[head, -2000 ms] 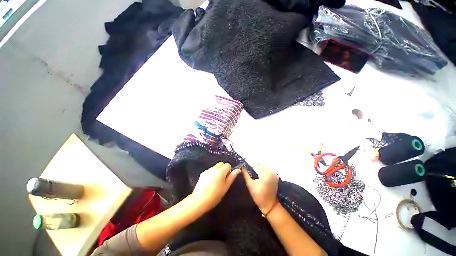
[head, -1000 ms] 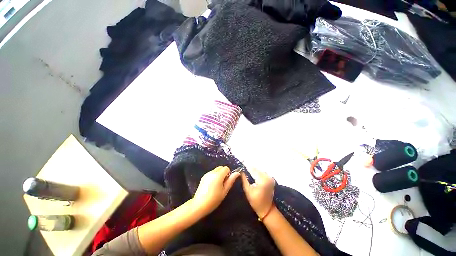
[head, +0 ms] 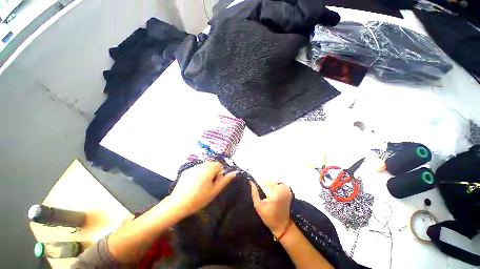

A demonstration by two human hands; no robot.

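Observation:
The black nubby garment piece [head: 231,226] lies over my lap and the table's edge, with a speckled line along its edge. My left hand [head: 197,185] pinches the upper edge of the cloth near the striped bundle. My right hand [head: 273,205] has its fingers on the same edge, a little to the right and apart from the left hand. The maroon and white striped bundle [head: 225,134] with a blue band lies just beyond the hands. Whether a needle is in the fingers cannot be seen.
Orange-handled scissors [head: 339,184] lie on a speckled pile [head: 350,210] at the right. Black thread cones [head: 408,157], a tape roll [head: 422,225] and a strap are farther right. A dark textured cloth [head: 258,73], a phone [head: 343,70] and a plastic-wrapped bundle [head: 389,50] lie beyond. Two bottles [head: 58,216] stand left.
My left hand has moved up and left along the cloth edge, away from my right hand; the two were together before. The camera view has shifted slightly.

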